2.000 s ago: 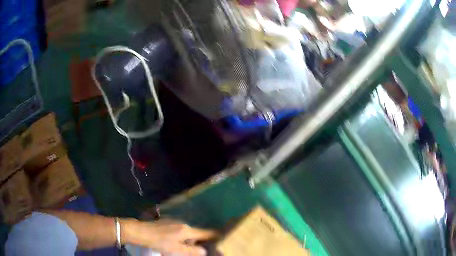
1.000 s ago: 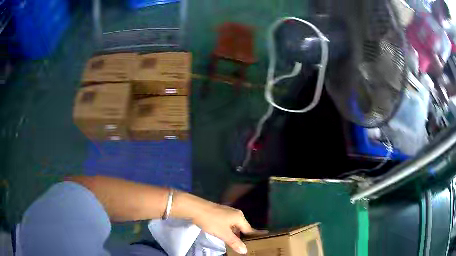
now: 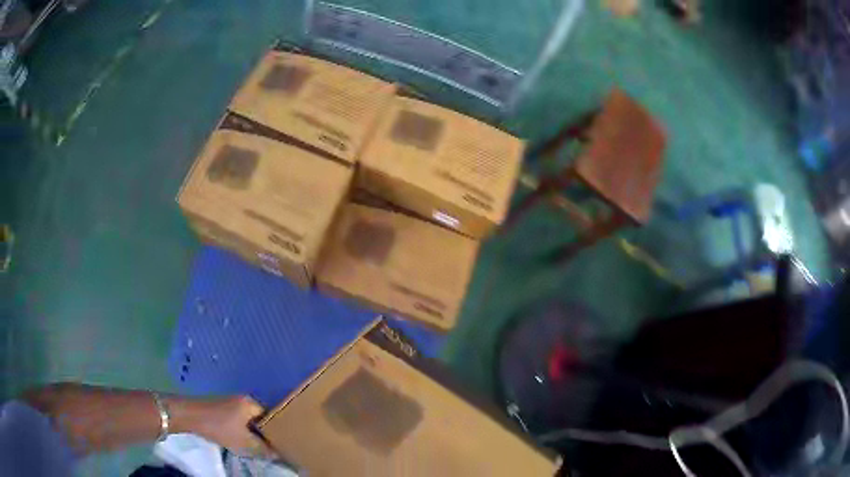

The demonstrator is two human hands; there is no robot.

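Note:
A closed brown product carton (image 3: 419,419) with a dark speaker picture on its top face lies at the bottom of the head view, above the near edge of the blue pallet. My left hand (image 3: 233,421) grips its left edge; the fingers are partly hidden by the carton. My right hand is not in view. Several finished cartons (image 3: 401,265) stand grouped on the blue pallet (image 3: 247,317), with small white labels on some side faces.
A brown wooden stool (image 3: 623,154) stands right of the cartons. A metal-framed trolley (image 3: 415,51) is behind them. A white looped tube or cable (image 3: 746,410) and dark equipment are at the lower right. The floor is green.
The view has swung left and down toward the pallet. My left hand has moved the carton from the green table to over the pallet's near side.

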